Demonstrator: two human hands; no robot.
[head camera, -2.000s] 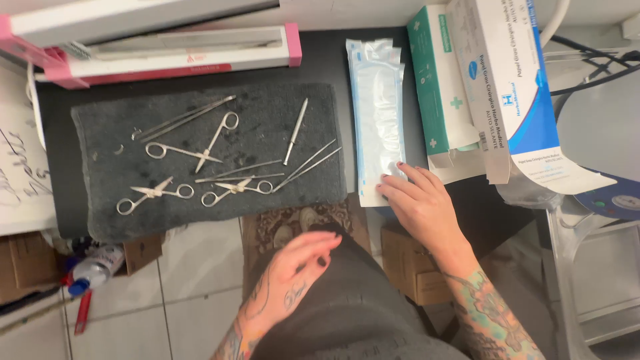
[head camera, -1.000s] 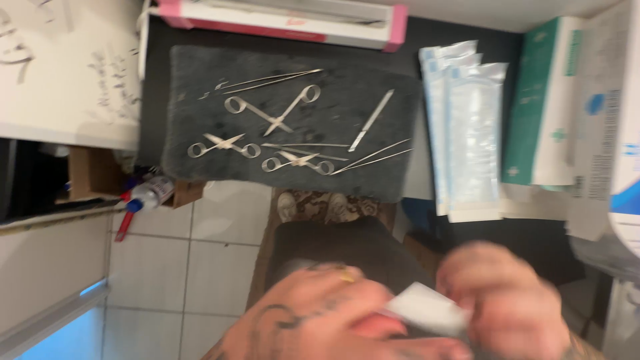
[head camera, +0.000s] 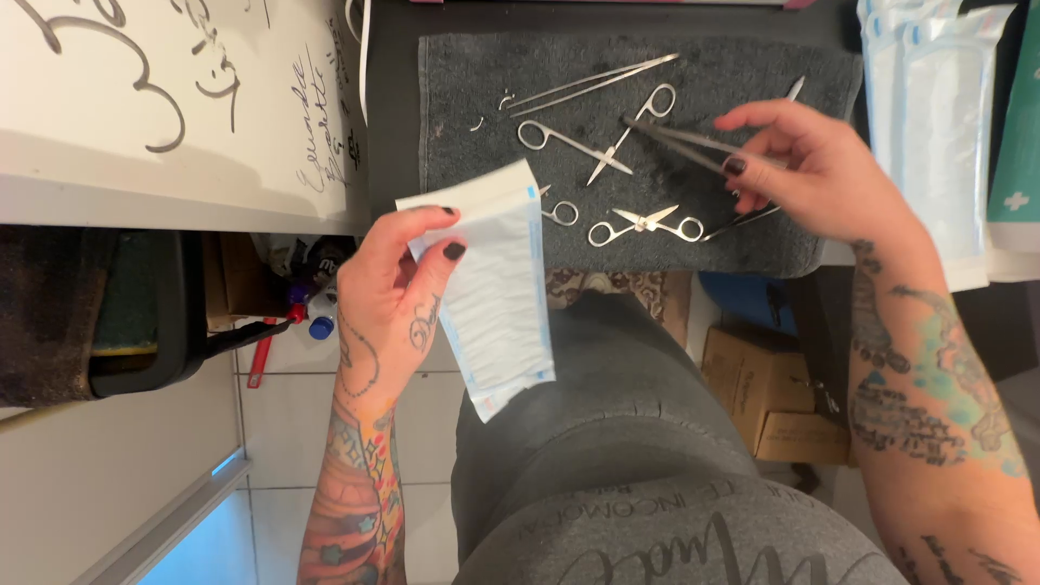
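My left hand (head camera: 406, 284) pinches the upper end of a paper-and-film sterilization pouch (head camera: 500, 301), which hangs over my lap. Metal tweezers (head camera: 682, 142) are in my right hand (head camera: 804, 162), their tips apart above the dark grey towel (head camera: 479, 73). Below them on the towel lie open scissors (head camera: 609, 154). Nearer me rests another opened pair of small scissors (head camera: 646, 223), and a third pair (head camera: 561, 213) is partly hidden behind the pouch. Long tweezers (head camera: 597, 84) lie at the towel's far side. A slim metal tool (head camera: 796, 88) shows just past my right hand.
More pouches (head camera: 942, 154) lie right of the towel, beside a green box (head camera: 1016, 162). A white surface with handwriting (head camera: 244, 106) stands at the left. Below are a bottle with a blue cap (head camera: 321, 327) and cardboard boxes (head camera: 756, 390). Small pale bits (head camera: 477, 123) lie on the towel.
A pouch is now in my left hand over my lap. My right hand has moved up over the towel and taken hold of tweezers. The view has shifted.
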